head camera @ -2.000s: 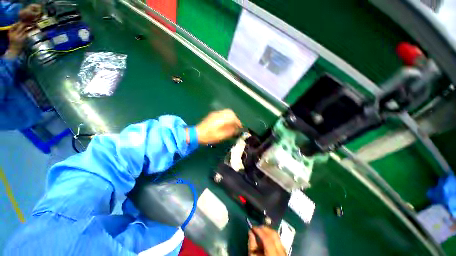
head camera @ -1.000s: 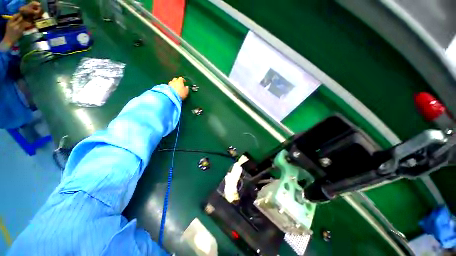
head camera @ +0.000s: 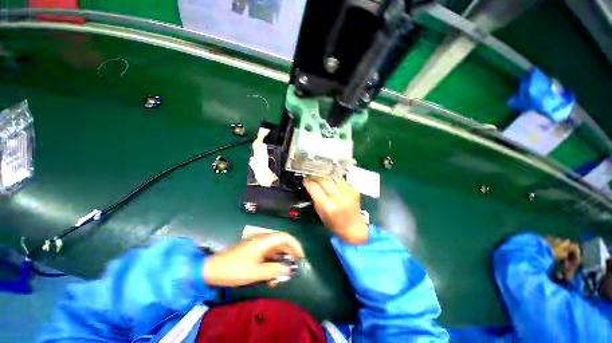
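The black fixture [head camera: 272, 201] stands in front of me with a small red light on its front. Its pale green pressing head [head camera: 322, 134] with a clear block is above it, under a black arm. My left hand [head camera: 251, 260] holds a small round module [head camera: 285, 262] between thumb and fingers, in front of the fixture. My right hand [head camera: 337, 206] reaches under the clear block at the fixture's right side; its fingertips are hidden, so I cannot tell what they hold. A cream strip [head camera: 262, 161] lies on the fixture's left side. A white pad [head camera: 258, 232] is partly behind my left hand.
Several round modules, one at the left [head camera: 153, 101], are spaced along the green bench. A black cable [head camera: 161, 173] runs left from the fixture. A clear plastic bag [head camera: 15, 149] lies far left. A metal rail [head camera: 228, 61] follows the far edge. Another person's blue sleeve [head camera: 530, 285] is at right.
My left hand has come back from the far left of the bench and now holds a module before the fixture. My right hand has come into view at the fixture. The view has turned right.
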